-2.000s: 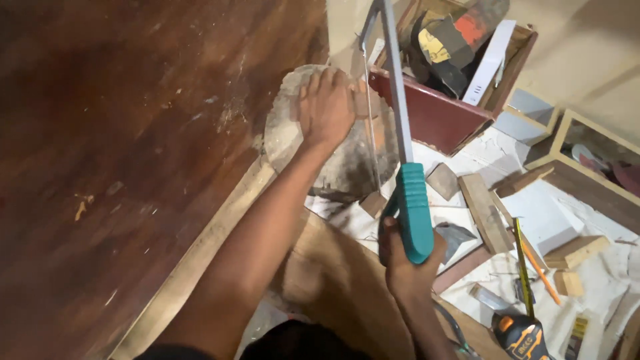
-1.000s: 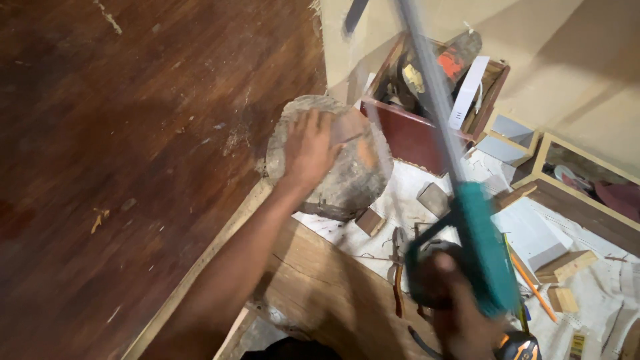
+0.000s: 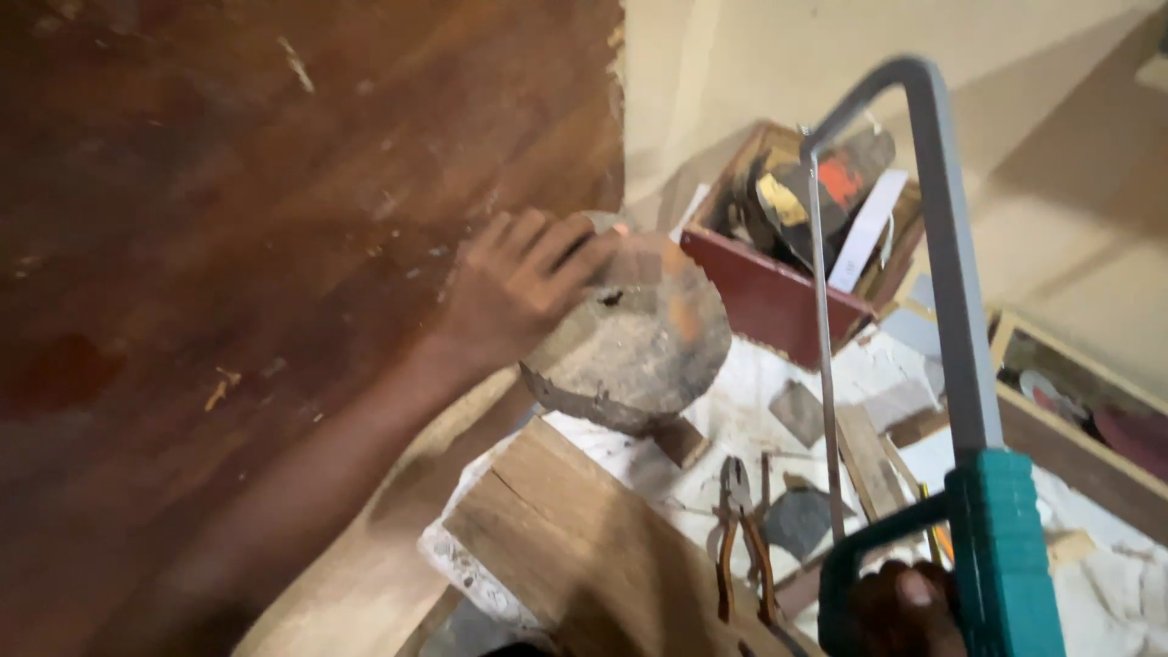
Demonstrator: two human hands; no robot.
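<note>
My right hand [image 3: 903, 607] grips the teal handle of a hacksaw [image 3: 958, 265], its grey frame standing up and its thin blade on the left side. My left hand [image 3: 525, 274] is at the upper left edge of a round slab of wood [image 3: 639, 356], fingers slightly apart and blurred; whether it touches the slab is unclear. A small brown wood block [image 3: 680, 442] lies against the slab's lower edge. Pliers with orange-brown handles [image 3: 744, 547] lie between the slab and the saw handle.
A dark red wooden box [image 3: 776, 301] with tools stands against the wall. A wooden plank [image 3: 584, 538] lies at the bottom, beside a large brown wooden panel [image 3: 228, 182] on the left. An open wooden tray [image 3: 1086, 438] is at right, and wood offcuts [image 3: 867, 456] lie on white cloth.
The left hand, on top of the round slab earlier, has moved to its left edge. The slab has shifted or turned. The hacksaw has stayed in the right hand, tilting left a second ago and now more upright.
</note>
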